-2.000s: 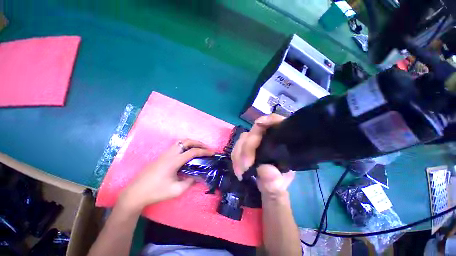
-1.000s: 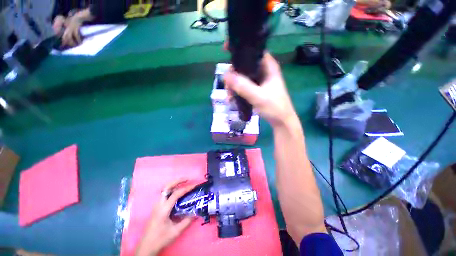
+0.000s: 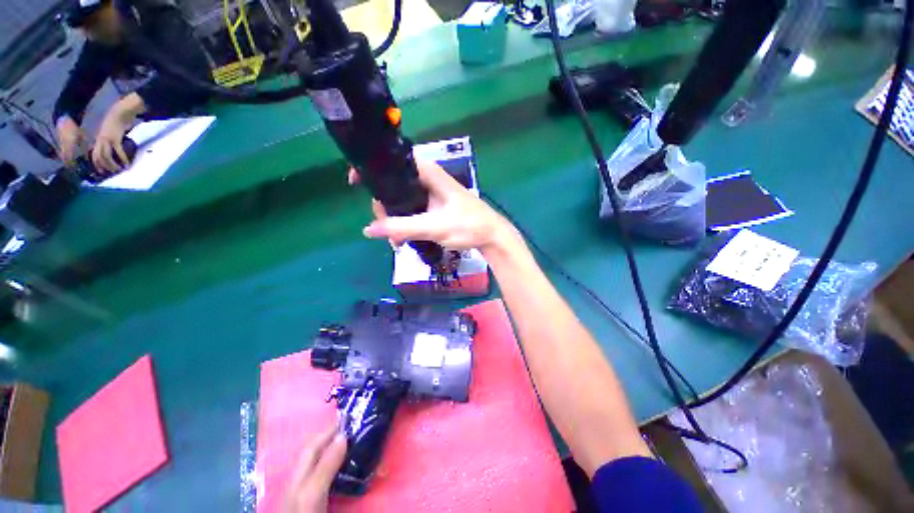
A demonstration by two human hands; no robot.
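Observation:
A matte black device body (image 3: 411,351) with a white label lies on the pink foam pad (image 3: 481,451). Its glossy black handle (image 3: 366,431), seemingly in clear film, points towards me. My left hand (image 3: 319,469), partly cut off by the bottom edge, holds the handle from its left side. My right hand (image 3: 446,215) is wrapped around the lower part of the black electric screwdriver (image 3: 361,125), which has an orange switch. The screwdriver's lower end is at the front of the screw feeder (image 3: 442,282); whether it touches a screw cannot be told.
A second pink pad (image 3: 112,441) lies at left. A plastic bag (image 3: 656,190) surrounds an upright black tool's lower end. Bagged parts (image 3: 772,291) lie at right, above an open carton with clear film (image 3: 767,431). Black cables hang at right. Another person (image 3: 130,75) works across the bench.
The device has turned on the pad, its handle now pointing towards me and its label facing up. My right hand has brought the screwdriver from the device to the feeder, and stays there, tilted.

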